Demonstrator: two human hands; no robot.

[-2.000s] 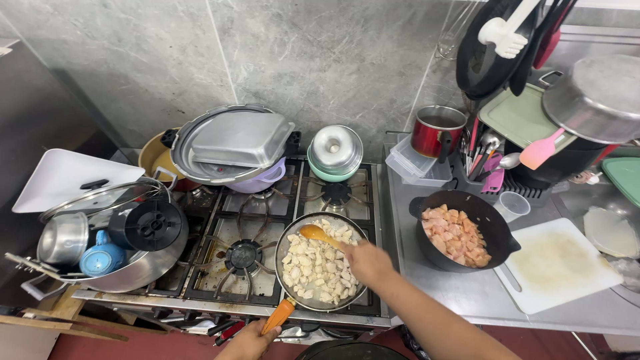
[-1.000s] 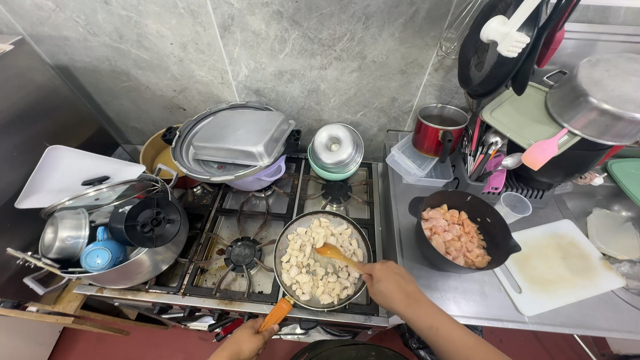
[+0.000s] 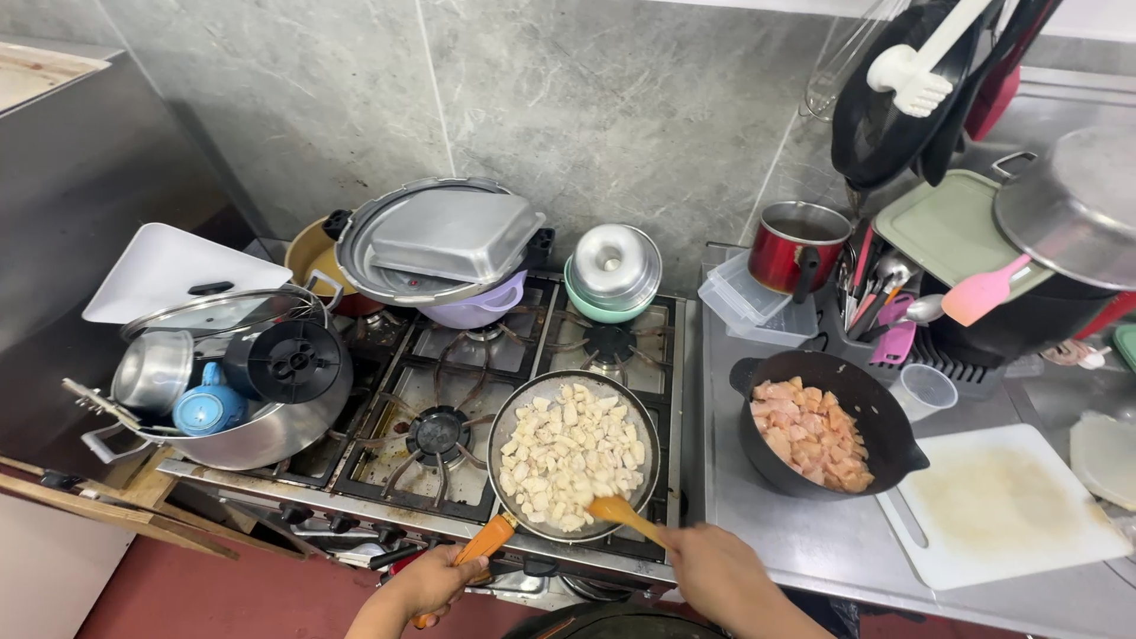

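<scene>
My left hand [image 3: 435, 581] grips the orange handle [image 3: 486, 540] of a frying pan [image 3: 655, 453] on the front right burner of the gas stove. Pale, cooked-looking chicken pieces [image 3: 568, 448] cover much of the pan's bottom. In my right hand [image 3: 714, 568] is a wooden spoon [image 3: 621, 513], its head among the pieces at the pan's lower right edge. To the right, on the steel counter, a black pot [image 3: 772, 470] holds raw pink chicken pieces [image 3: 812, 435].
A white cutting board [image 3: 998, 506] lies right of the black pot. Behind stand a red pot [image 3: 799, 244] and plastic containers [image 3: 754, 297]. Stacked bowls [image 3: 612, 275] and a lilac pot [image 3: 475, 306] occupy the rear burners. A large steel pot [image 3: 284, 435] full of kitchenware stands left.
The wooden spoon has moved from the upper part of the pan to its lower right edge, and my right hand has come down with it. My left hand stays on the pan's handle.
</scene>
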